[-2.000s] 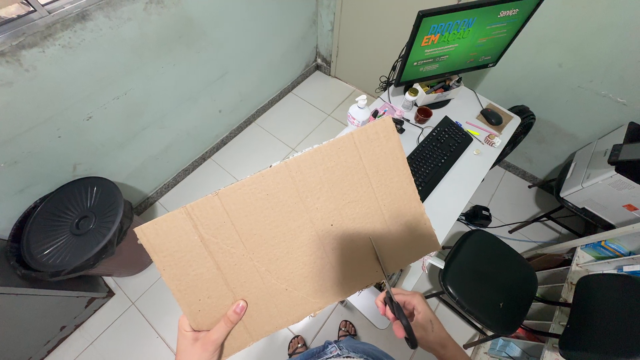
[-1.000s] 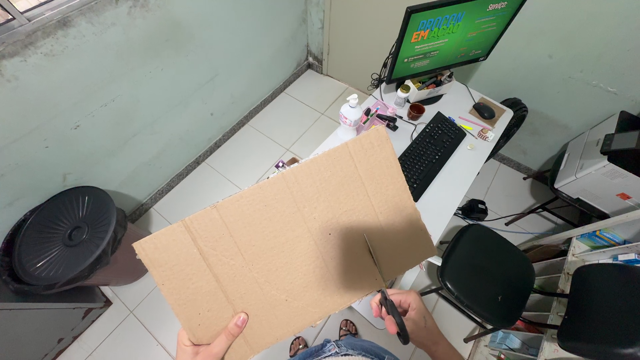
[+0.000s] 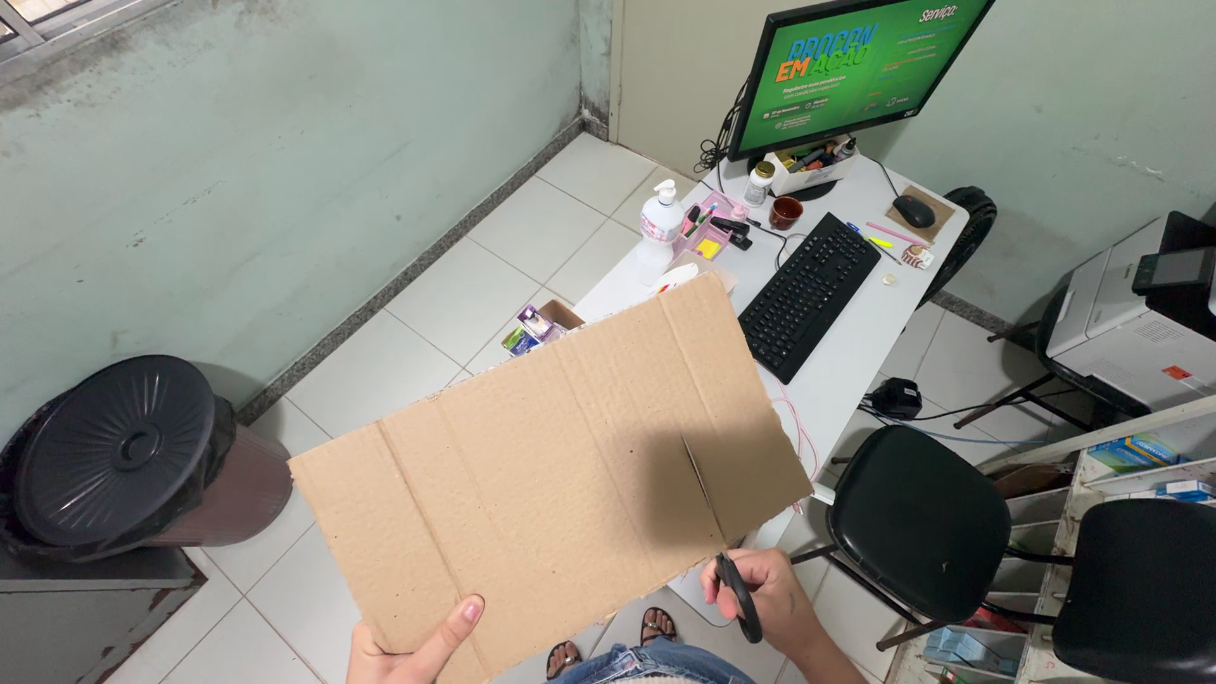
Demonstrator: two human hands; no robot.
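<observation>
A flat rectangular sheet of brown corrugated cardboard [image 3: 532, 465] is held tilted across the middle of the view. My left hand [image 3: 418, 651] grips its lower left edge, the thumb on the upper face and the fingers hidden beneath. Black-handled scissors [image 3: 743, 597] are in my right hand [image 3: 771, 600] at the sheet's lower right edge. One slim blade lies over the cardboard, pointing up and left; the other blade is hidden, probably under the sheet. A dark shadow falls on the cardboard around the visible blade.
Beyond the sheet, a white desk [image 3: 855, 332] carries a keyboard [image 3: 807, 294], monitor [image 3: 855, 71], pump bottle [image 3: 660, 223], brown cup [image 3: 786, 213] and mouse [image 3: 914, 211]. A lidded bin [image 3: 123, 456] stands left. At right are black chairs [image 3: 917, 522], shelves [image 3: 1064, 532] and a printer [image 3: 1135, 304].
The cardboard has shifted slightly relative to the desk, showing a small open box behind its upper edge. Both hands keep their holds on the sheet and the scissors.
</observation>
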